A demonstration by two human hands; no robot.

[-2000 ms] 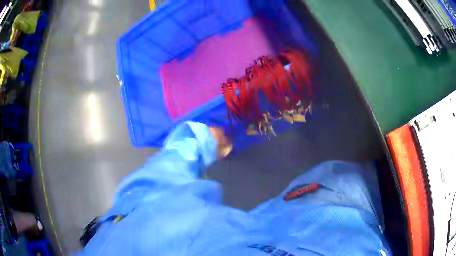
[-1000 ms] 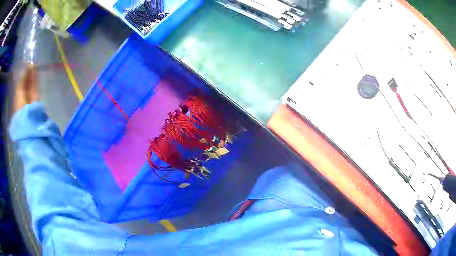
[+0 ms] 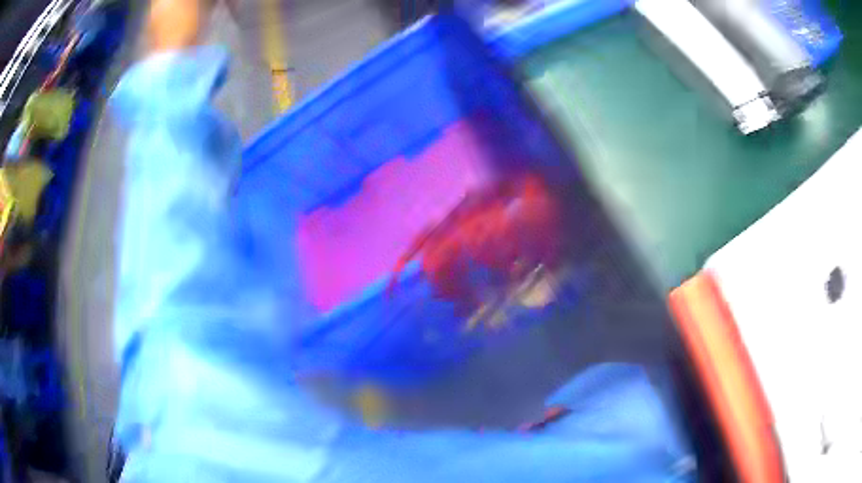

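Note:
The picture is blurred. My left hand (image 3: 176, 24) is at the top left, cut off by the top edge, with my blue sleeve stretched up below it; I cannot tell whether it holds anything. A bundle of red wires (image 3: 496, 231) with pale ends lies over the near right side of a deep blue bin (image 3: 350, 123). A pink-purple surface (image 3: 392, 212) shows inside the bin. My left hand is well away from the wires, beyond the bin's left side. My right hand is not in view.
The green bench top (image 3: 643, 160) is at the right, with silver-white bars (image 3: 704, 57) and a blue tray (image 3: 567, 24) at its back. A white panel (image 3: 794, 311) lies on an orange-red pad (image 3: 723, 377) at the lower right. Grey floor runs along the left.
My left hand has moved from beside the red wires out to the left, then up to the top left. The view has swung right and back, so the bench and panel have shifted.

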